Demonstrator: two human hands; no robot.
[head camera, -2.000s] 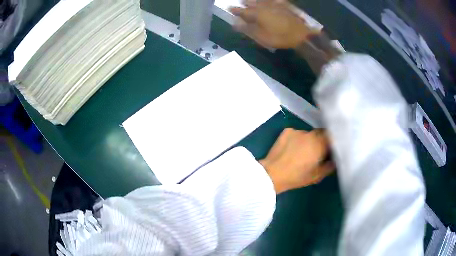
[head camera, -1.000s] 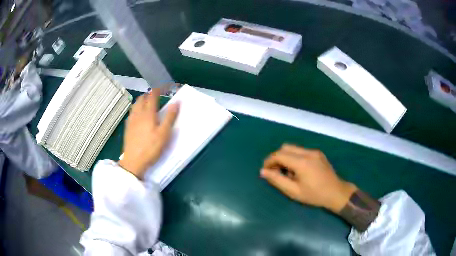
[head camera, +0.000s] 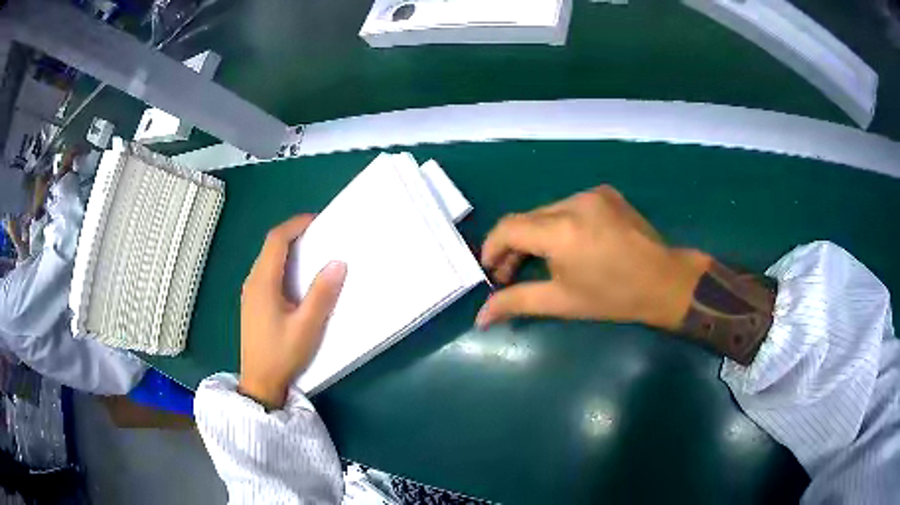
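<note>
A flat white pile of insert blanks (head camera: 380, 261) lies at an angle on the green bench in front of me. A small white tab (head camera: 446, 190) sticks out past its upper right side. My left hand (head camera: 286, 316) grips the pile's left side, thumb on top and fingers along the far left edge. My right hand (head camera: 592, 261) is at the pile's right corner, palm down, with curled fingers and thumb apart. I see nothing held in it, though the space under its fingers is partly hidden.
A tall cream-grey stack of card (head camera: 148, 256) stands at the bench's left. A pale metal strip (head camera: 553, 123) and post (head camera: 197, 99) border the conveyor. White slim boxes (head camera: 474, 22) lie beyond, one at the upper right (head camera: 809, 54). Another person's sleeve (head camera: 59, 306) shows at far left.
The view has shifted. My left hand has gone from lying over the pile to gripping its left side. My right hand has moved to the pile's right corner. The tab now shows.
</note>
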